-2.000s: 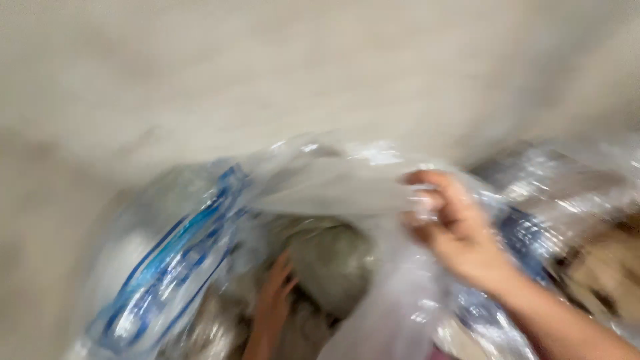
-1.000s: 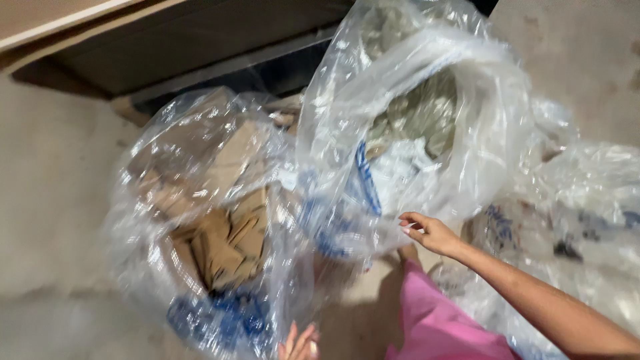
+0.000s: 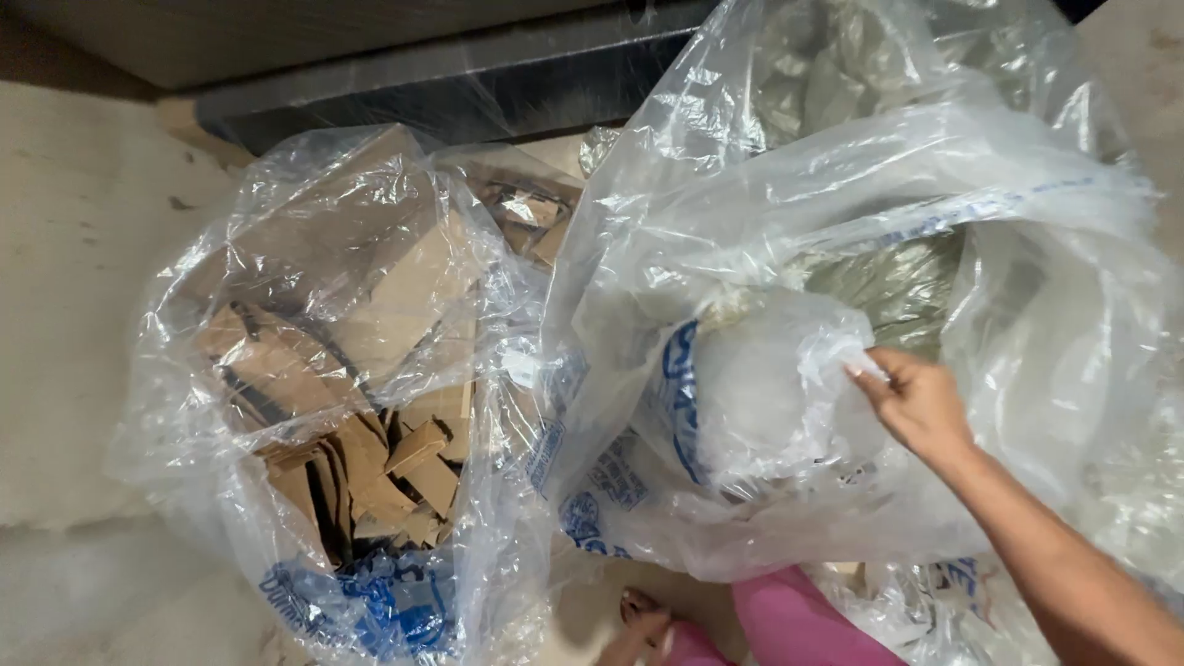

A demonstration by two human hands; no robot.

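Note:
My right hand point(image 3: 916, 398) pinches the edge of a crumpled translucent white plastic sheet point(image 3: 768, 388) at the mouth of a large clear plastic bag point(image 3: 925, 139) on the right. Inside this bag, greenish-grey plastic film point(image 3: 893, 287) lies behind the sheet. Low in the view, below the same bag, my left hand point(image 3: 647, 629) is partly cut off by the bottom edge; whether it holds anything cannot be told. To the left stands another clear plastic bag point(image 3: 213, 240) with torn cardboard pieces point(image 3: 425, 462) and blue plastic point(image 3: 398, 597) in it.
A dark piece of furniture or panel point(image 3: 444, 92) runs behind the bags. Further cardboard scraps point(image 3: 532, 213) show between the two bags. More clear plastic point(image 3: 897, 610) lies at the lower right, beside pink clothing point(image 3: 800, 620). The concrete floor point(image 3: 65, 370) shows at the left.
My right hand has moved from the lower rim of the right bag to over its mouth, where it grips the white plastic sheet. The view has shifted greatly since the first frame.

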